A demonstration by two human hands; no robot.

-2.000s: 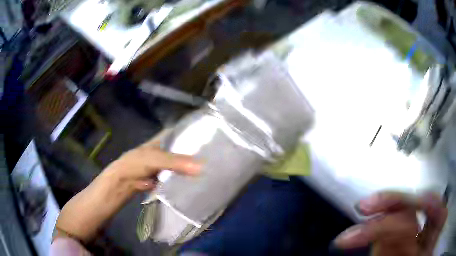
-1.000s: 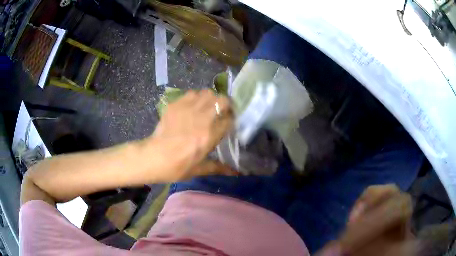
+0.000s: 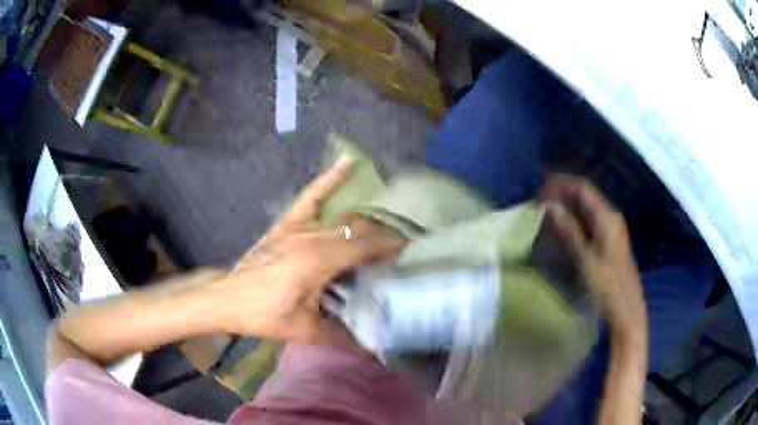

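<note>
A bundle of olive-green and grey cut pieces (image 3: 544,319) lies over my lap, blurred by motion. A white printed ticket (image 3: 436,309) shows on it. My left hand (image 3: 307,266) grips the bundle's left side, with the thumb and a finger spread around an olive flap. My right hand (image 3: 594,232) holds the upper right corner of a pale green piece, its fingertips bent over the edge. The bundle's lower part is too blurred to tell the layers apart.
The white machine table (image 3: 615,108) curves along the upper right, with part of a machine (image 3: 731,50) at the corner. A yellow-legged stool (image 3: 170,104) stands at the upper left. A pale strip (image 3: 286,83) lies on the floor. A white surface (image 3: 79,232) is at the left.
My right hand has moved up and left from the lower right onto the bundle. The bundle is now spread wider, with its ticket facing up. The machine seen large earlier now shows only at the corner.
</note>
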